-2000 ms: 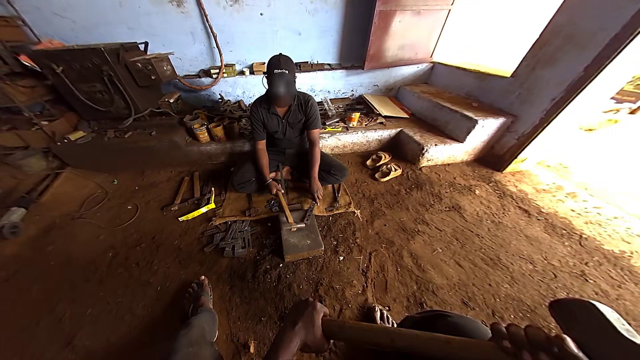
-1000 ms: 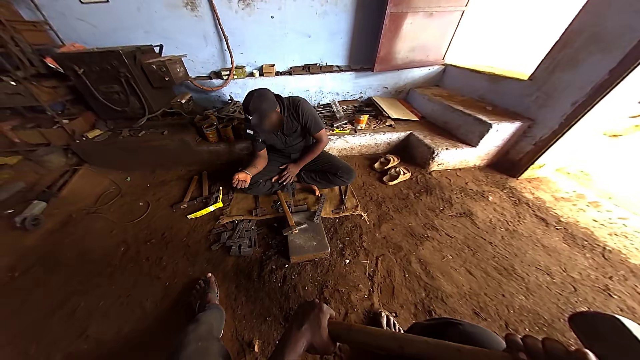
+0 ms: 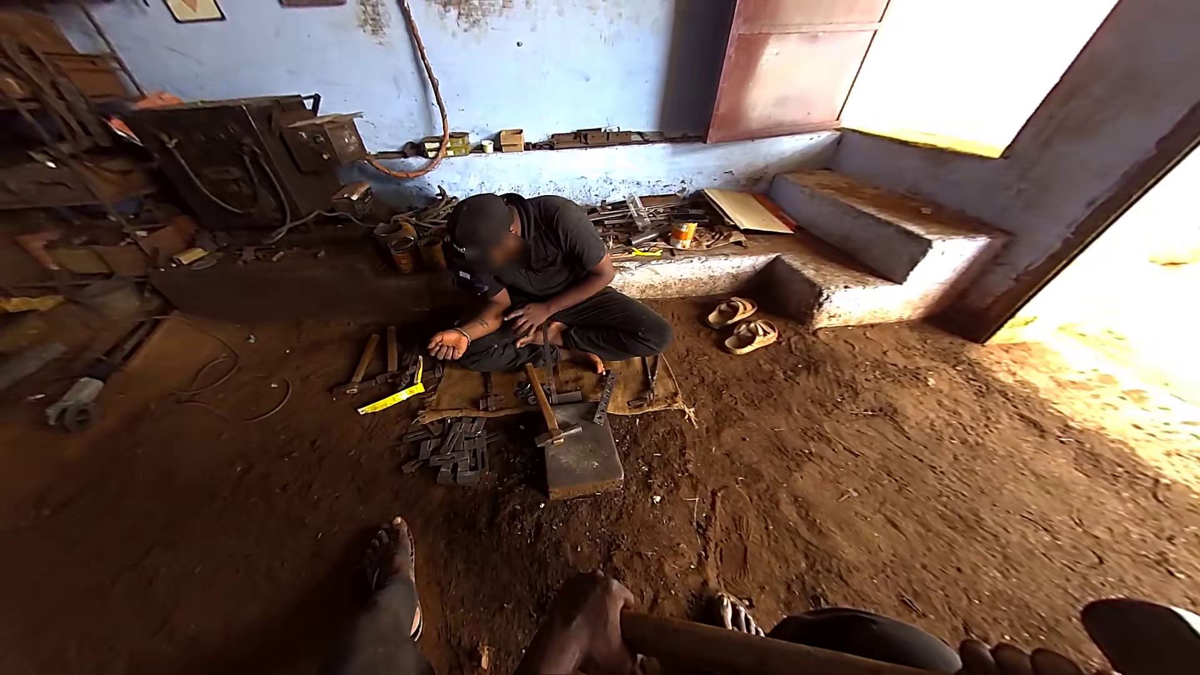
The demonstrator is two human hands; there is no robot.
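At the bottom of the head view, my left hand (image 3: pixel 586 619) is closed around one end of a thick wooden handle (image 3: pixel 750 647). My right hand (image 3: pixel 1017 659) shows only its fingers at the bottom edge, near the handle's other end; its grip is mostly cut off. Beside it at the lower right corner is a dark tool head (image 3: pixel 1130 633), partly out of frame. Ahead of me, a hammer (image 3: pixel 544 403) with a wooden handle lies on a metal anvil block (image 3: pixel 583 464), and a perforated metal strip (image 3: pixel 605 398) leans at the block's far edge.
A co-worker (image 3: pixel 553 253) sits cross-legged behind a burlap mat (image 3: pixel 670 384) with tools. Black metal pieces (image 3: pixel 455 450) lie left of the block, near a yellow tape strip (image 3: pixel 394 398). Sandals (image 3: pixel 750 336) lie before concrete steps (image 3: pixel 872 291). A welding machine (image 3: pixel 225 169) stands back left.
The co-worker has let go of the hammer, which now rests on the block, and has leaned toward the left, looking at an upturned palm. My left hand stays on the handle.
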